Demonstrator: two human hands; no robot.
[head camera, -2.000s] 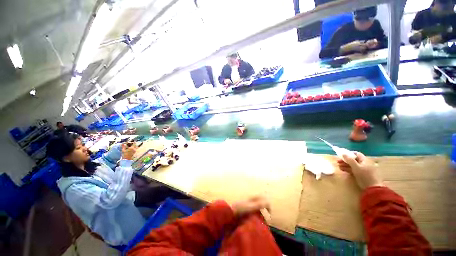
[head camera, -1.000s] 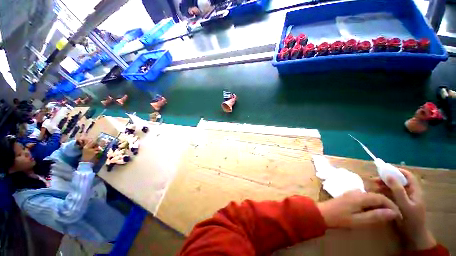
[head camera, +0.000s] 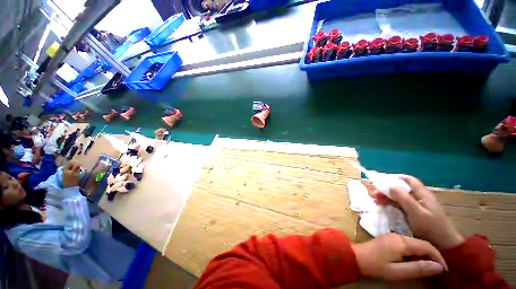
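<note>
My right hand (head camera: 425, 211) grips a small white glue bottle (head camera: 391, 182) at the right; its thin nozzle points up and left. A crumpled white tissue (head camera: 373, 219) lies on the cardboard mat (head camera: 266, 195), just under and left of the bottle. My left hand (head camera: 396, 258) lies low in front of my right hand, palm down, with no object visible in it. A figurine body (head camera: 261, 115) with a flesh-orange flared base lies on the green belt beyond the mat. Another body (head camera: 498, 135) with a red top lies at the far right.
A blue tray (head camera: 407, 63) beyond the belt holds red-topped bodies in rows. More bodies (head camera: 171, 117) lie along the belt (head camera: 220, 96) to the left. A smaller blue tray (head camera: 153, 70) stands farther left. A person in a light blue jacket (head camera: 65, 217) works at left beside heaped cream-and-black parts (head camera: 125, 175).
My view has tilted down and turned. My left hand has come from my lap side to beside my right hand. The bottle has moved from above the belt edge to over the tissue.
</note>
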